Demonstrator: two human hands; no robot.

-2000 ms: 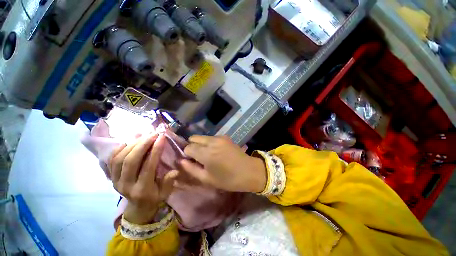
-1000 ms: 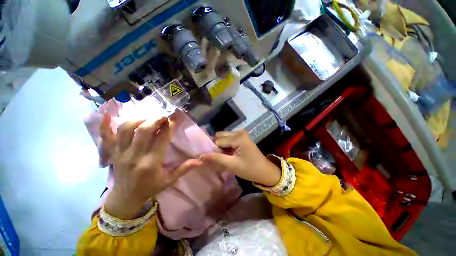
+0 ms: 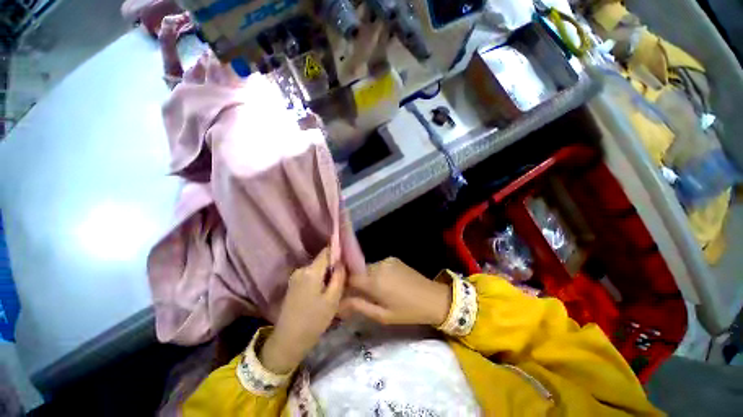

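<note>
The pink fabric runs from the needle area down over the table's front edge to my hands. The white overlock machine stands at the top, its needle area brightly lit beside a yellow triangle label. My left hand grips the fabric edge near the lap. My right hand is beside it, fingers closed on the same edge. The fingertips of both hands nearly meet and partly hide the edge.
A metal tray is right of the machine, with yellow-green handles by it. A grey-blue cord hangs over the table edge. A red crate is below at right. A bin with yellow and blue-grey cloth is far right.
Both hands have moved from near the needle down towards the lap, holding the fabric edge. More pink fabric now lies spread left of and behind the needle. The view has shifted.
</note>
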